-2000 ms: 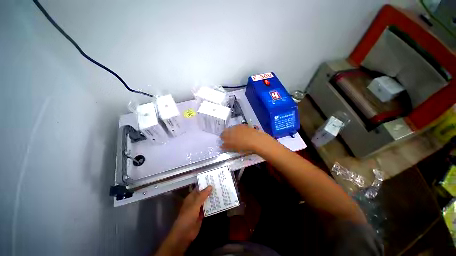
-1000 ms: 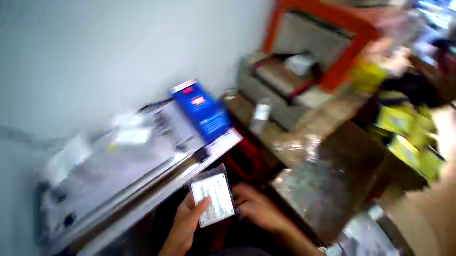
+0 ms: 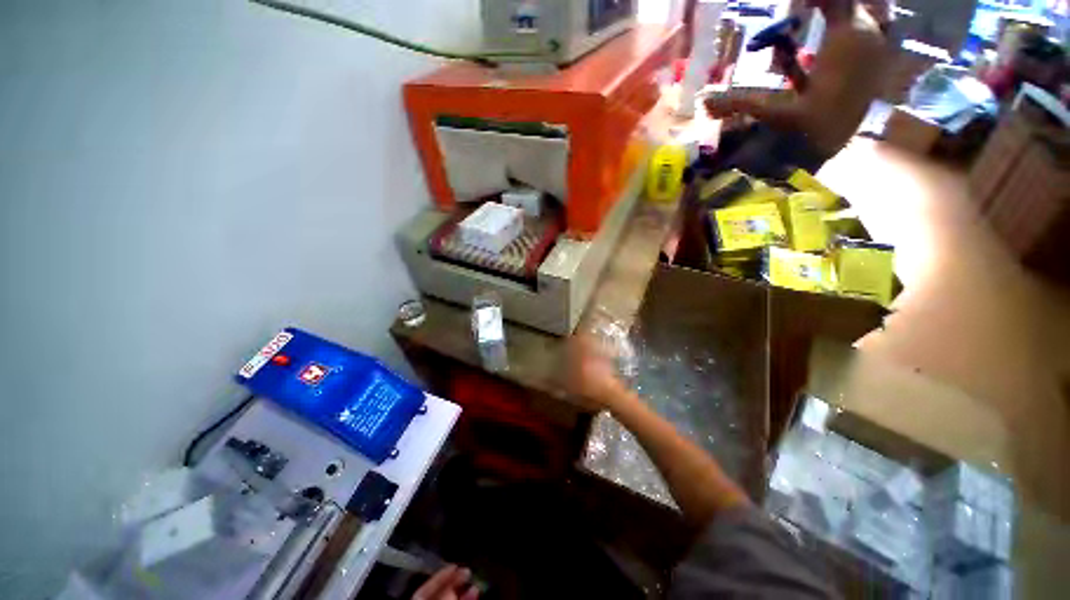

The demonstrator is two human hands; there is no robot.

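My right hand (image 3: 595, 373) is stretched out, blurred, at the bench edge beside the film scrap carton (image 3: 716, 340); whether it holds anything is unclear. My left hand (image 3: 448, 583) is mostly cut off at the bottom edge, with a pale strip beside it; its grip is hidden. A white box in film (image 3: 488, 325) stands on the wooden bench (image 3: 534, 359). White boxes (image 3: 491, 226) sit on the tunnel conveyor (image 3: 516, 260) in front of the orange-red shrink tunnel (image 3: 589, 152). Film-wrapped white boxes (image 3: 176, 530) lie on the bar sealer (image 3: 405, 478) at lower left.
The blue control box (image 3: 334, 391) sits on the sealer's end. A carton of yellow boxes (image 3: 804, 240) and a yellow bottle (image 3: 666, 172) are beyond the bench. A carton of white boxes (image 3: 862, 504) is at lower right. A person (image 3: 821, 100) is behind.
The view has swung right. The white box held in my left hand before is no longer visible there. My right hand has moved from beside my left hand out to the bench edge.
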